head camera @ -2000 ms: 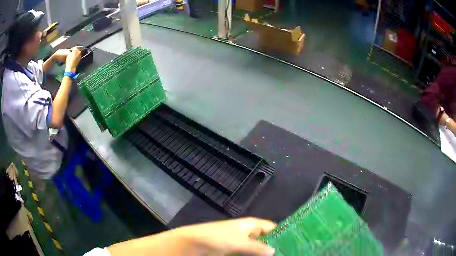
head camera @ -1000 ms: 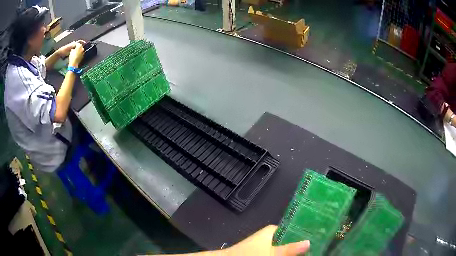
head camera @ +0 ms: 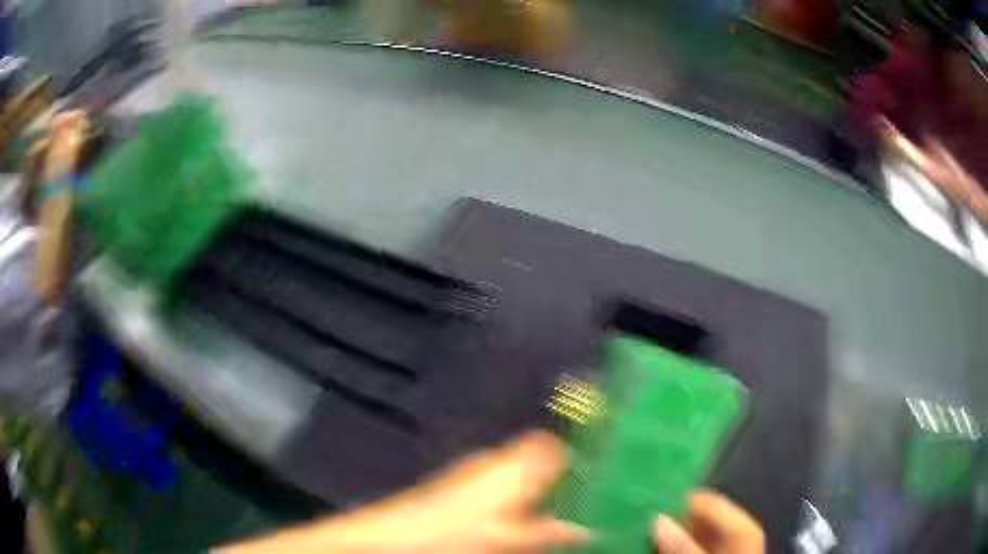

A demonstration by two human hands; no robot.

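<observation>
The view is blurred. A green PCB panel (head camera: 661, 427) is tilted over the black mat, low and right of centre; whether it is one panel or several cannot be told. My left hand (head camera: 477, 503) grips its left edge near the bottom. My right hand (head camera: 717, 530), cut off by the bottom edge of the picture, has its fingers on the panel's lower right. A black parts bin (head camera: 655, 322) shows behind the panel's top, mostly hidden. Small gold-coloured pieces (head camera: 574, 400) show at the panel's left edge.
The black slotted rack (head camera: 314, 308) lies to the left, with green panels (head camera: 168, 195) upright at its far end. The black mat (head camera: 758, 314) lies under the bin. A person's arm (head camera: 54, 206) is far left; another person (head camera: 932, 119) is top right.
The view has swung, so the rack and bin sit further left in the picture. The two separate green pieces now show as one green shape, and my right hand's fingers have come into view.
</observation>
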